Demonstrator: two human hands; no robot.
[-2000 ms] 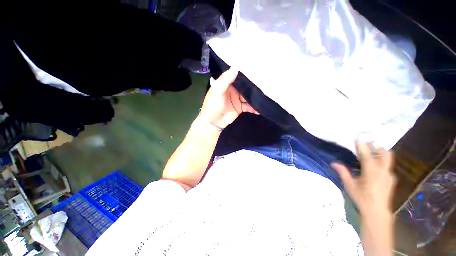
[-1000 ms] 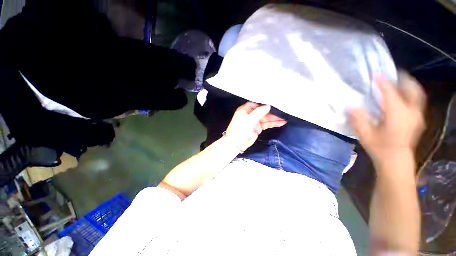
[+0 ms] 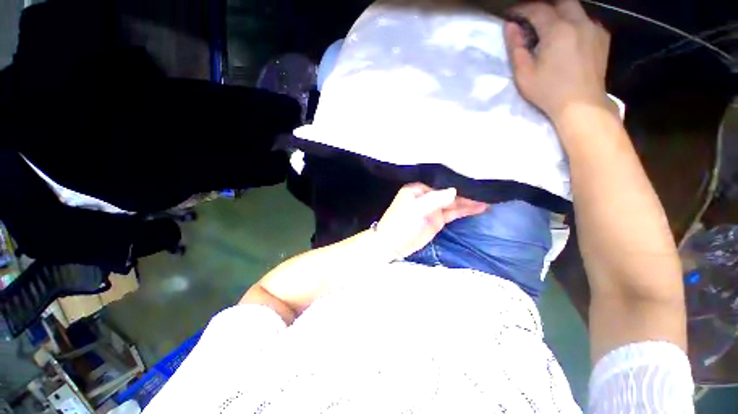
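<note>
The shiny white lining (image 3: 437, 89) is spread over the lap, with the black hem edge (image 3: 477, 186) as a dark band along its near side. My left hand (image 3: 425, 214) pinches the black edge between thumb and fingers, near its middle. My right hand (image 3: 558, 61) is at the far right part of the lining, with its fingers curled and partly hidden at the top edge of the picture. I cannot tell whether it holds anything. No needle or thread can be made out.
A large heap of black garments (image 3: 154, 137) is at the left. A blue plastic crate (image 3: 174, 360) and a wooden frame (image 3: 101, 356) are on the floor at lower left. A clear plastic bag (image 3: 716, 283) lies at the right. Blue jeans (image 3: 502, 242) show under the hem.
My right hand has moved up and away from the hem to the lining's far side. The lining has shifted left and lies flatter. My left hand has moved slightly down and right.
</note>
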